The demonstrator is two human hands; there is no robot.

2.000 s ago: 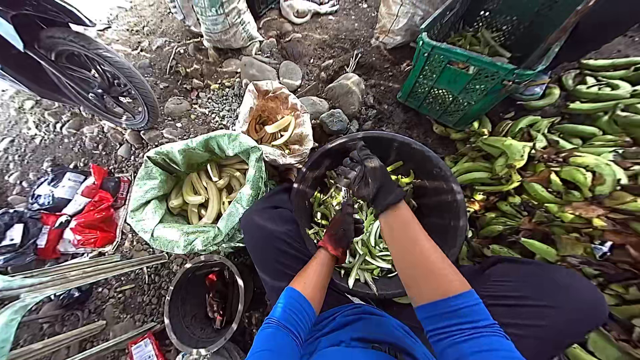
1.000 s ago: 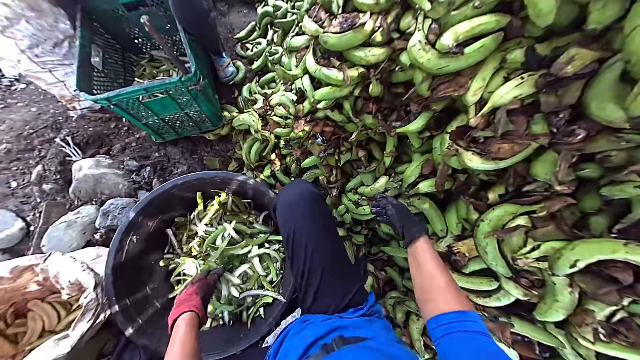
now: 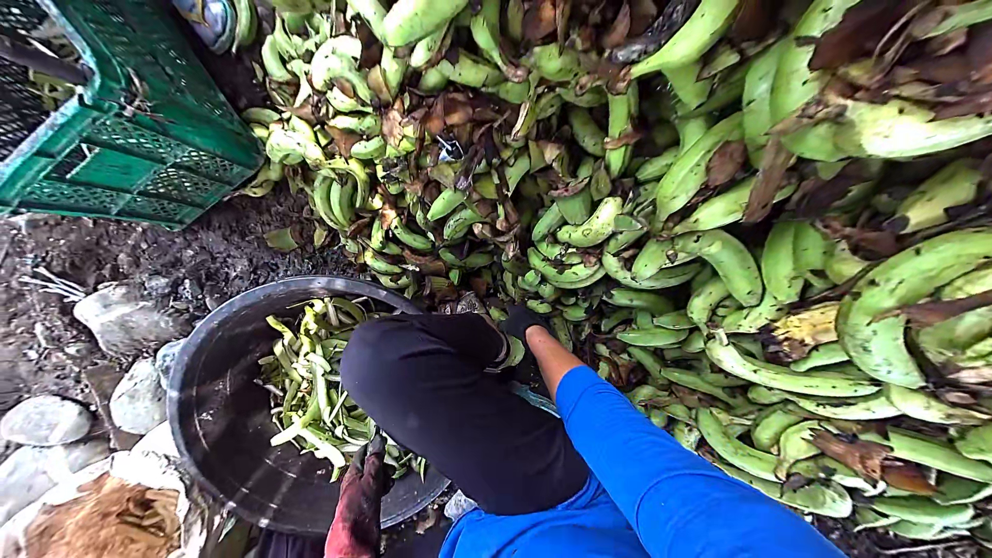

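Observation:
My left hand (image 3: 366, 480), in a red and black glove, rests at the near edge of the peels inside a round black plastic basin (image 3: 225, 457); its fingers are partly hidden, and whether it holds something cannot be told. Green and pale plantain peels (image 3: 314, 387) lie in the basin. Beyond my right knee, my right hand (image 3: 523, 319), in a dark glove, reaches down to the near edge of a large heap of green plantains (image 3: 728, 364). Its fingers are mostly hidden beside my leg, next to small green fruit.
A green plastic crate (image 3: 147, 155) stands at the upper left. Several stones (image 3: 128, 318) lie on dark soil left of the basin. An open white sack (image 3: 101, 515) with brown contents sits at the lower left. Dry brown leaves are mixed into the heap.
The view has swung right toward the heap. Two seconds ago both hands were together over the basin; my right hand has since left it and now reaches in beside my knee.

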